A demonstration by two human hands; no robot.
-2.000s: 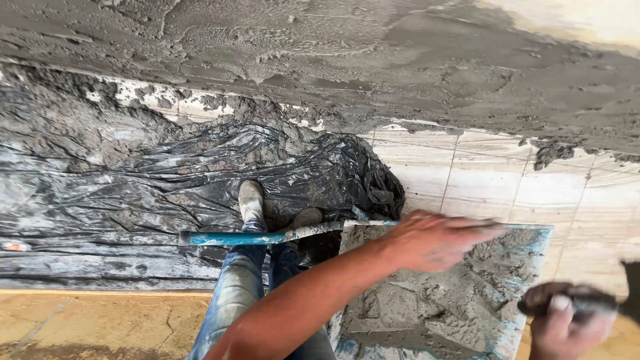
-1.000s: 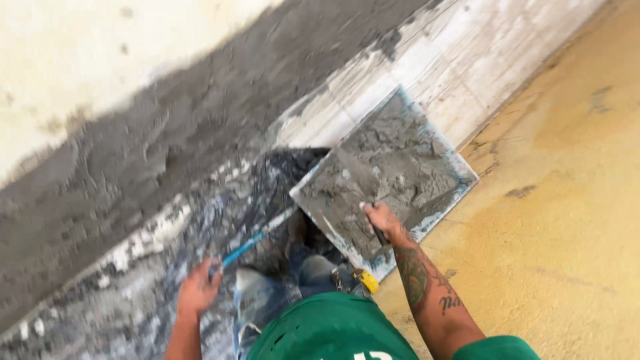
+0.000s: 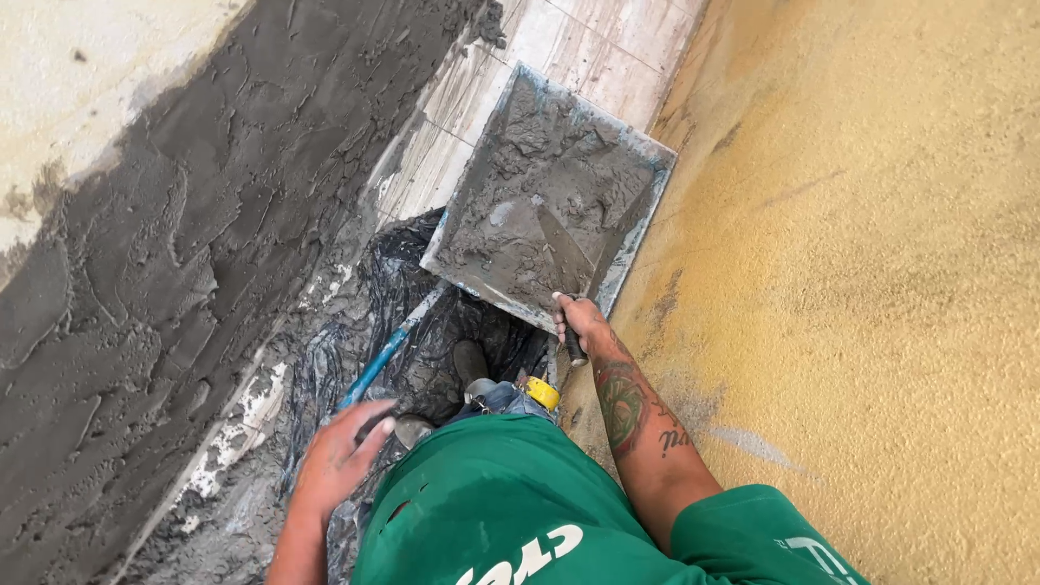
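My right hand (image 3: 577,321) grips the dark handle of a pointed masonry trowel (image 3: 565,253), whose blade rests in wet grey mortar (image 3: 528,175). The mortar lies in a square, shallow mixing tray (image 3: 662,154) with pale blue, spattered rims. At the lower left my left hand (image 3: 349,447) hovers with thumb and fingers apart, holding nothing. Just beyond its fingers runs a blue pole (image 3: 382,357), its whitish far end meeting the tray's near left corner; its near end is hidden by the hand.
Fresh grey mortar coats the lower wall (image 3: 162,219) on the left. A textured yellow wall (image 3: 853,244) rises on the right. Black plastic sheeting (image 3: 325,366) with mortar on it covers the floor around my boots. Wood-look tiles (image 3: 601,49) lie beyond the tray. A yellow tape measure (image 3: 542,393) sits at my waist.
The view has turned strongly since two seconds ago. My right hand with the trowel is now at the tray's near edge. My left hand has moved nearer to the body's middle since one second ago.
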